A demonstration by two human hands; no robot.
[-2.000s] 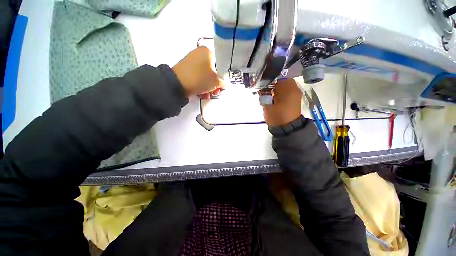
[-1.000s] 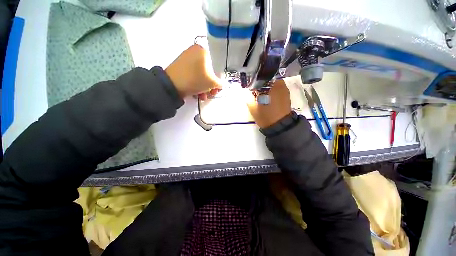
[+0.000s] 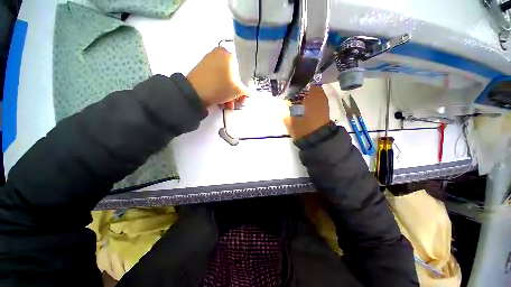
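The white sewing machine head (image 3: 269, 39) with a blue stripe stands over the bed, its needle area (image 3: 268, 87) washed out by a bright lamp. My left hand (image 3: 217, 78) is just left of the needle area, fingertips curled together low on the bed. My right hand (image 3: 309, 115) is just right of it, its fingers partly hidden behind the presser parts and machine head. Glare hides whatever lies between the fingertips, so I cannot tell what either hand holds.
Green speckled cloth (image 3: 103, 61) lies at left, partly under my left sleeve, with another piece (image 3: 143, 5) beyond. Blue-handled snips (image 3: 360, 128), a yellow-and-black screwdriver (image 3: 384, 160) and a thin red tool (image 3: 441, 143) lie at right. Yellow cloth (image 3: 420, 221) hangs below the ruler-marked edge (image 3: 241, 191).
My right hand moved left towards the needle area, then slightly back right. My left hand stays in nearly the same place. The view has shifted slightly.
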